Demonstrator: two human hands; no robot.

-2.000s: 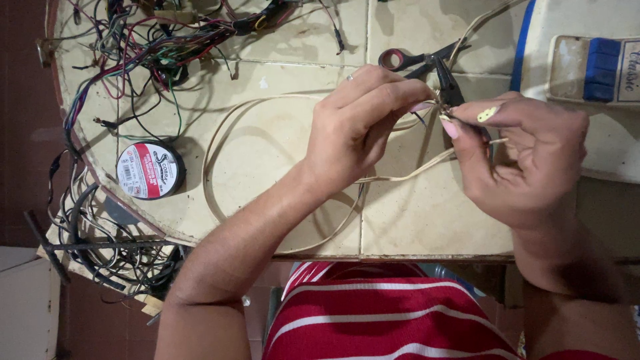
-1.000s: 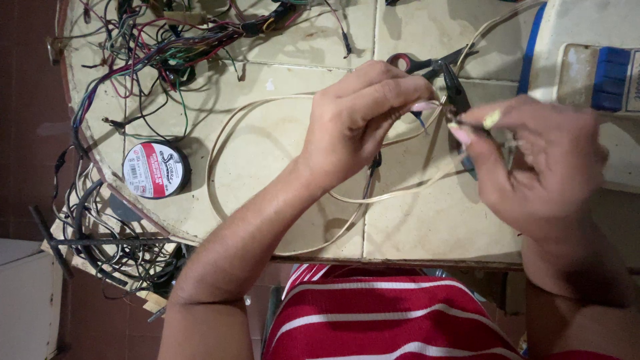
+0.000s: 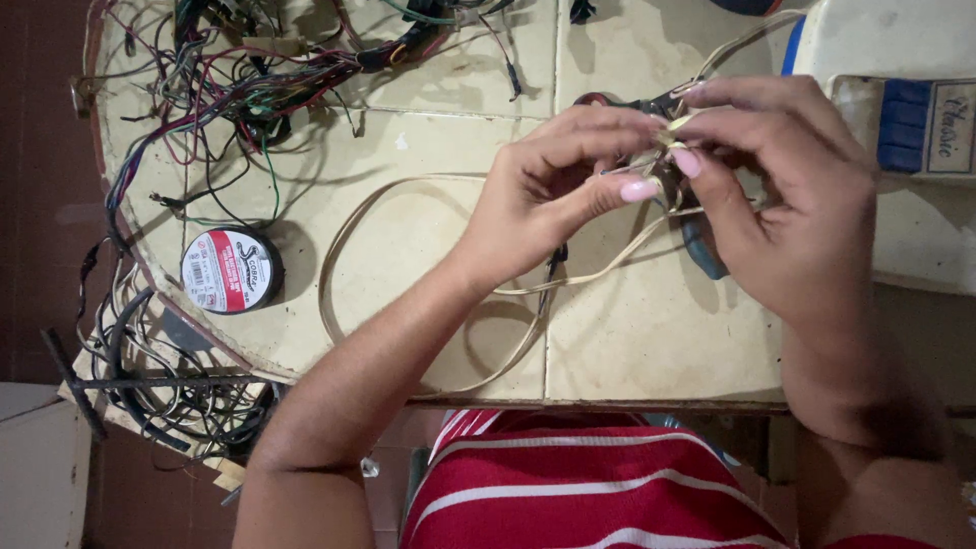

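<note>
Both hands meet above the tiled table. Between the fingertips of my left hand and my right hand are thin wire ends, partly hidden by the fingers. A small yellowish piece shows at my right fingertips; what it is I cannot tell. A flat cream electrical cord lies looped on the tiles and runs up under the hands. Pliers with a dark teal handle lie beneath my right hand, mostly covered. Close behind the hands, scissors are partly hidden.
A roll of black electrical tape sits near the table's left edge. A tangled wiring harness spreads over the upper left. More cables hang by the lower left edge. A white and blue appliance stands at the right.
My left thumb has come into view, and the fingers of both hands have shifted around the wire ends. My right hand's fingers are more spread than before.
</note>
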